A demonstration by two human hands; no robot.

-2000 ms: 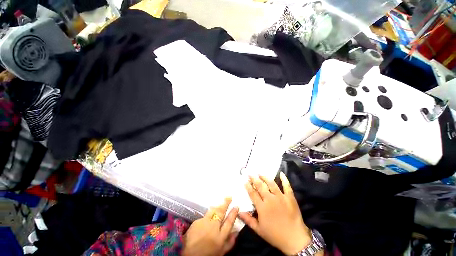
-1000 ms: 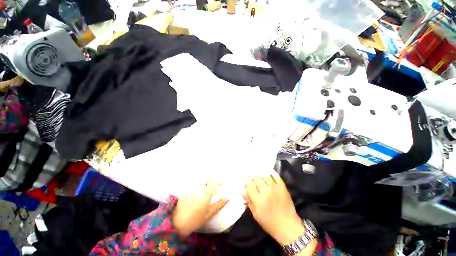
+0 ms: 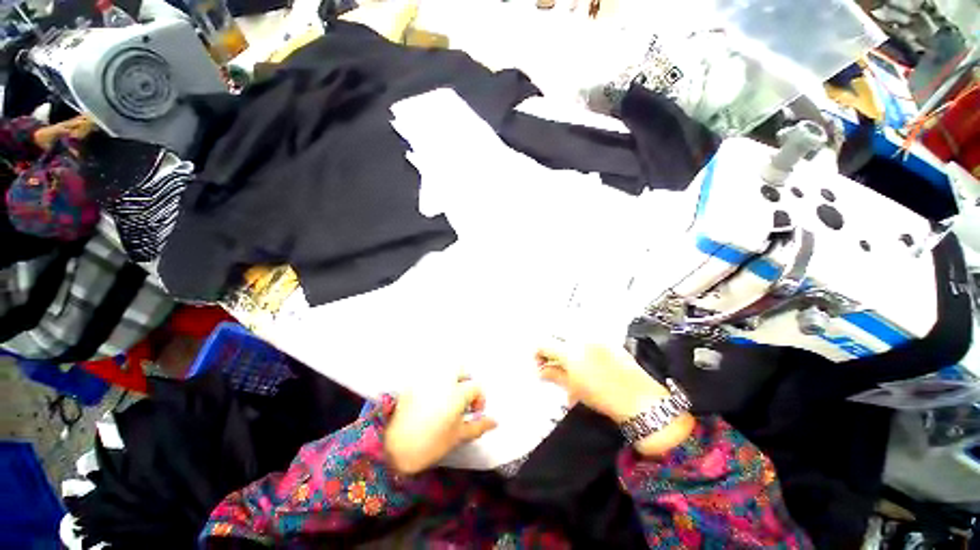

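Observation:
A white piece (image 3: 516, 414) lies at the front edge of the white table between my hands; glare hides its outline. My left hand (image 3: 435, 424) pinches its left side with curled fingers. My right hand (image 3: 604, 378), with a metal watch at the wrist, pinches its right side. White cut pieces (image 3: 462, 156) with a jagged left edge lie on a black garment piece (image 3: 322, 204) behind my hands. The white and blue sewing machine head (image 3: 827, 247) stands to the right, apart from both hands. Its needle area cannot be made out.
Black cloth (image 3: 774, 430) lies below and right of the machine head. A clear plastic bag (image 3: 731, 86) is behind it. A grey round-vented device (image 3: 140, 86) stands far left, near another person's patterned sleeve (image 3: 52, 199). A blue basket (image 3: 242, 360) is below the table edge.
My hands were close together with fingers flat on the white piece; they are now farther apart with fingers curled. The white piece shows rounded at the table's front edge. The camera view has shifted.

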